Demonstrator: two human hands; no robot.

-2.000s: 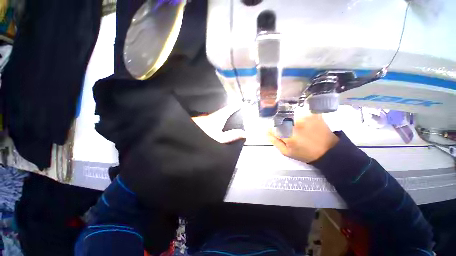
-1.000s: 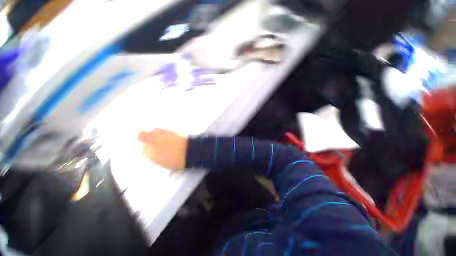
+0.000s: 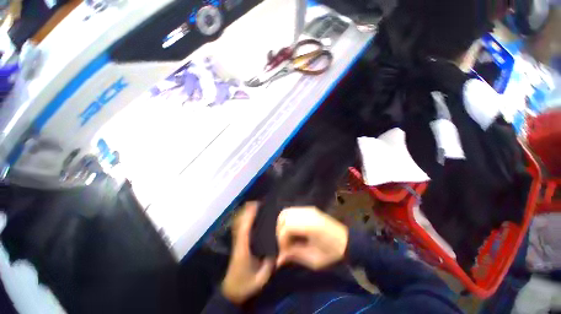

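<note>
My left hand [image 3: 246, 260] and my right hand [image 3: 312, 236] are together in front of my lap, below the table's front edge. They hold a black garment piece [image 3: 267, 224] between them, with cloth running up toward the black heap at the right. The exact grip is blurred. Another black garment piece [image 3: 86, 245] lies at the left, beside the needle area. The white sewing machine [image 3: 67, 92] with "JACK" lettering and a blue stripe is at upper left. Its presser foot area [image 3: 92, 165] shows small metal parts.
Shears [image 3: 310, 57] and white and purple scraps [image 3: 203, 83] lie on the white table [image 3: 203, 178]. A red crate [image 3: 443, 251] at right holds black cloth [image 3: 480, 178] with white pieces [image 3: 390, 158] on top. Blue and white items are at upper right.
The view has swung right from the needle area to the crate. My right hand has left the table and come down toward my lap, where both hands now hold black cloth.
</note>
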